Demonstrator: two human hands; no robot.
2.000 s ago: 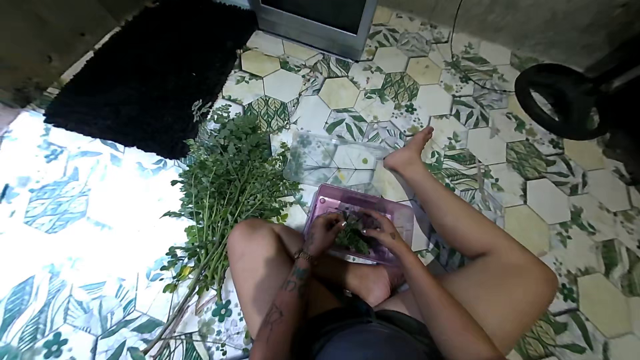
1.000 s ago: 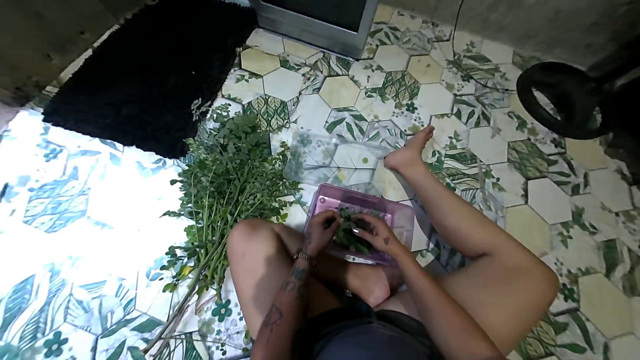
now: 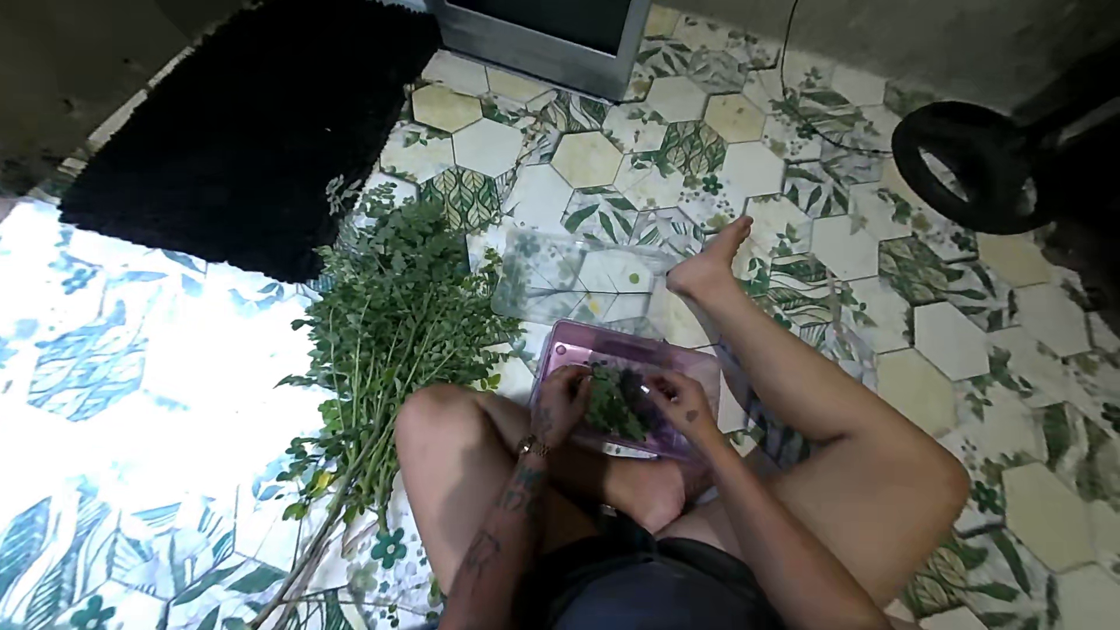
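A pink-purple translucent plastic container [image 3: 634, 337] rests on the floor between my legs, with green leaves [image 3: 617, 404] in it. Over its left side is my left hand [image 3: 563, 404], fingers bent at the edge of the leaves, a bracelet at the wrist. My right hand [image 3: 682, 404] hangs over the right side, thumb and fingers pinched close together near the leaves. Whether either hand pinches a sprig is too small to tell. To the left lies a large bunch of leafy green stems [image 3: 394, 324], partly behind my knee.
A clear plastic lid or sheet [image 3: 573, 280] lies flat beyond the container. A black shaggy mat [image 3: 236, 131] is at the upper left, a grey-framed appliance or screen [image 3: 542, 52] at the top. A black ring-shaped object [image 3: 919, 175] and a thin cable [image 3: 809, 127] are at the right.
My hands have moved apart over the container since the earliest frame, and more of the leaves between them shows. The large bunch has stayed in place.
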